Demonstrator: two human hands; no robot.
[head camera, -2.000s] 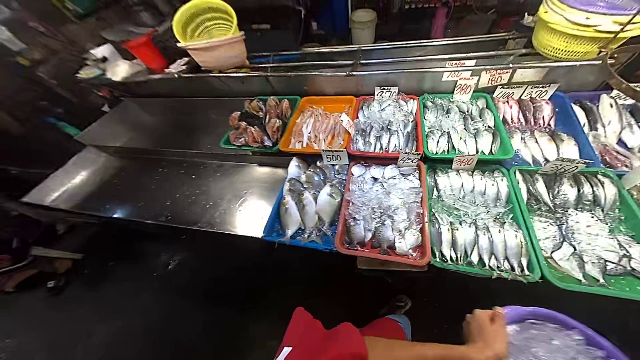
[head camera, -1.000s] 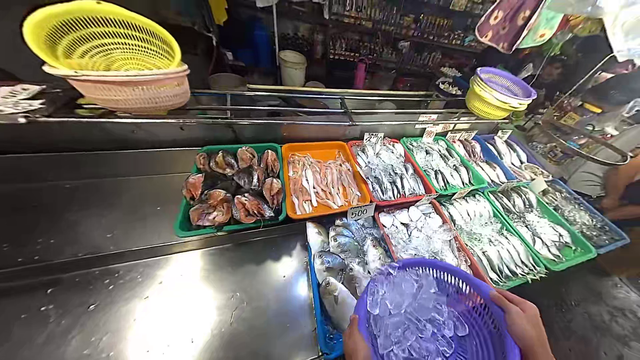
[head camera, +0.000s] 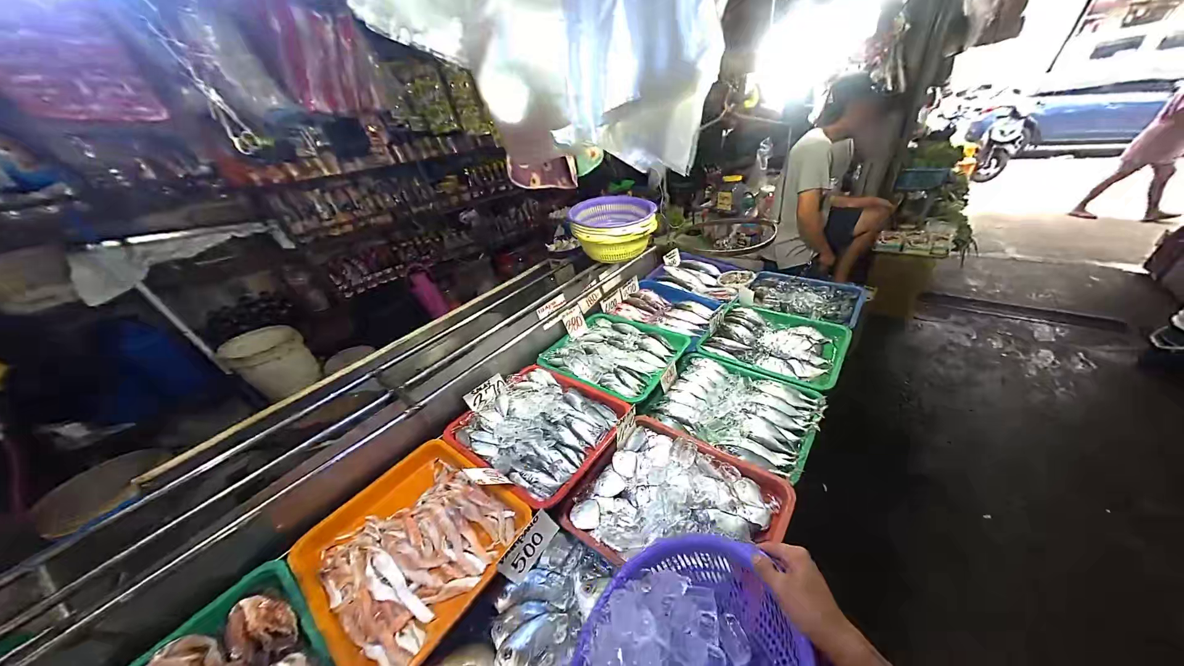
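My right hand (head camera: 803, 592) grips the right rim of a purple plastic basket (head camera: 782, 615) at the bottom of the view. Ice cubes (head camera: 661, 624) fill the basket. My left hand is out of view. The basket hangs over silvery fish (head camera: 536, 615) beside a price card. Just beyond it lies a red tray (head camera: 782, 504) of flat silvery fish with ice. To the left are an orange tray (head camera: 310, 555) of pinkish fish and, at the bottom edge, a green tray (head camera: 310, 615) of cut fish pieces. Another red tray (head camera: 453, 430) holds slender fish.
Further along the stall stand green trays (head camera: 842, 356) and blue trays (head camera: 860, 310) of fish. Metal rails (head camera: 370, 407) run along the left. Stacked baskets (head camera: 612, 231) stand at the far end, near a seated person (head camera: 819, 185). Wet dark floor (head camera: 980, 481) lies to the right.
The view has swung right along the stall. One second ago both my hands held the basket of ice in view; now only my right hand shows on its rim.
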